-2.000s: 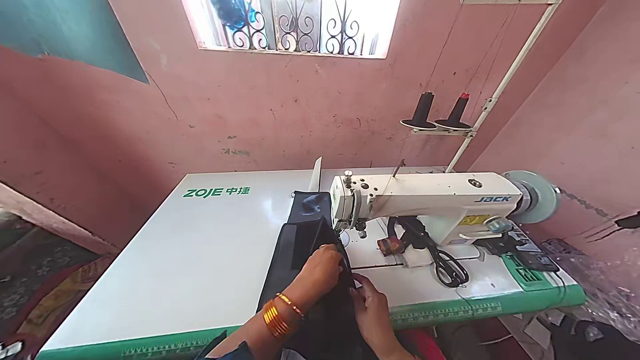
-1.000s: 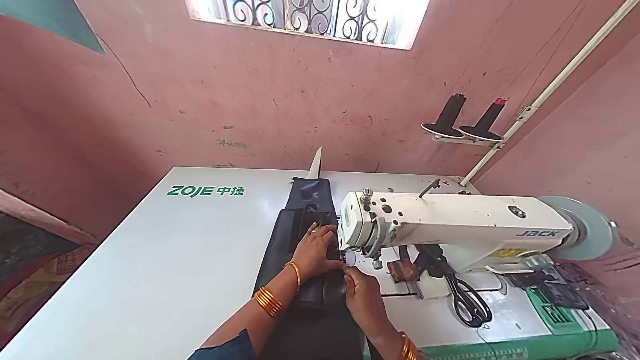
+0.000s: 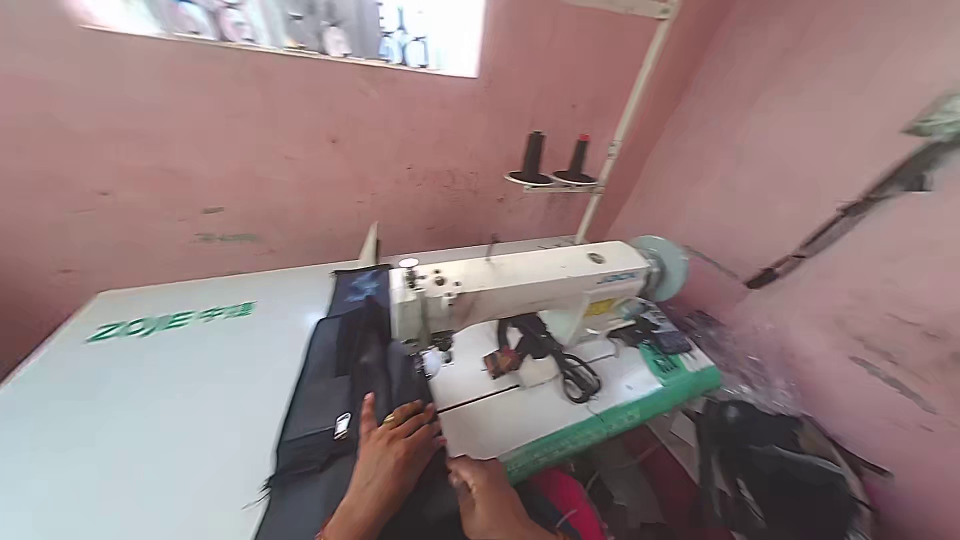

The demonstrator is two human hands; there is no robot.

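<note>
Dark fabric (image 3: 322,390) with a small metal zipper pull (image 3: 342,426) lies lengthwise on the white table, its right edge beside the needle area of a Jack sewing machine (image 3: 525,289). My left hand (image 3: 394,450) rests on this fabric with the fingers spread, a ring on one finger. Closer to the table's front edge, my right hand (image 3: 484,491) has its thumb and curled fingers at the fabric's right edge, pinching it. The fabric's lower part passes out of view at the bottom.
Black-handled scissors (image 3: 577,375) lie right of the needle area near a small brown item (image 3: 502,361). Two dark thread cones (image 3: 532,157) stand on a holder behind the machine. A phone-like dark object (image 3: 671,341) is at the table's right end. Black bags (image 3: 780,465) sit lower right.
Both hands have moved toward the table's front edge, away from the needle area. A zipper pull now shows on the fabric. The view has swung right.
</note>
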